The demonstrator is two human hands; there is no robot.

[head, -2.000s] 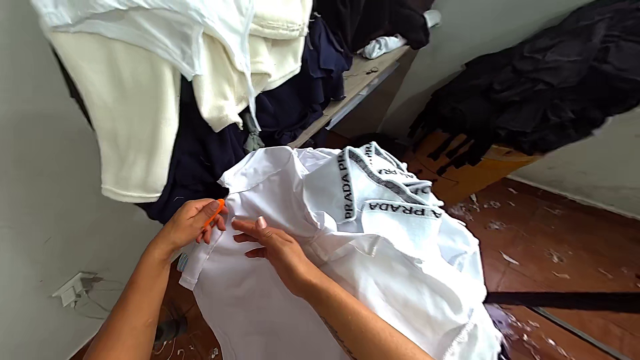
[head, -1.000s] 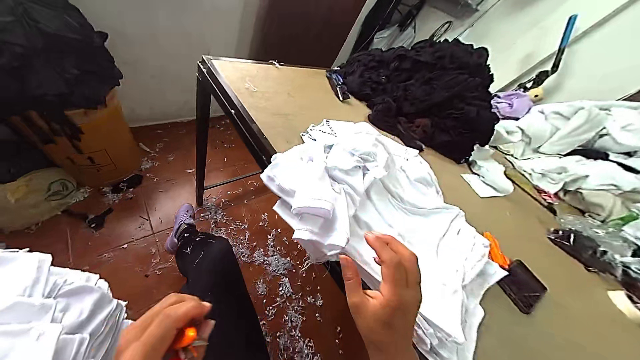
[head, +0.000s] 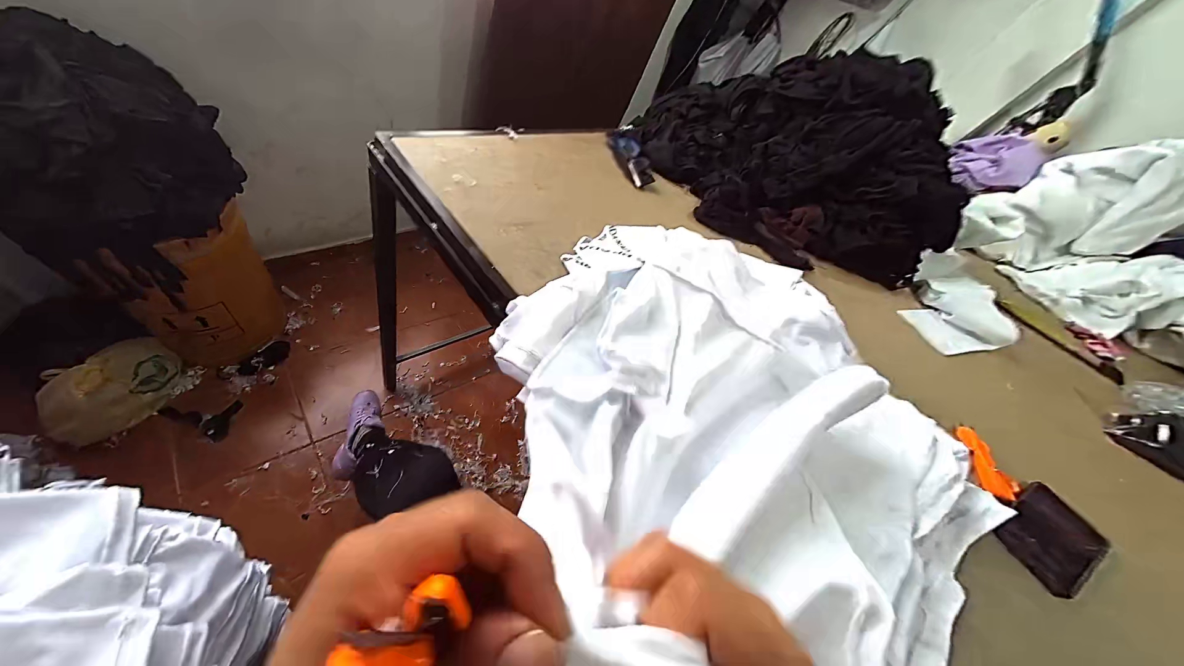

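Observation:
At the bottom, my left hand (head: 435,573) is curled around a small orange tool (head: 435,606), probably thread snips; its blades are not clearly seen. White fabric lies against its fingertips. Just right of it my right hand (head: 698,601) pinches the edge of a white garment (head: 647,444), with the fingers blurred. That garment lies on a pile of white garments (head: 869,518) at the table's near edge. A patterned collar or trim (head: 606,250) shows at the far end of the pile.
The table (head: 518,185) also bears a heap of black garments (head: 814,148), an orange-handled tool (head: 986,462), a dark rectangular object (head: 1053,538) and white cloths (head: 1091,213). A stack of white fabric (head: 120,573) is at lower left. Black cloth covers a yellow-brown box (head: 217,296) on the floor.
The view has swung from the hanging garments to the table. My right hand was apart from the cloth one second ago and now grips it. Both hands have come close together.

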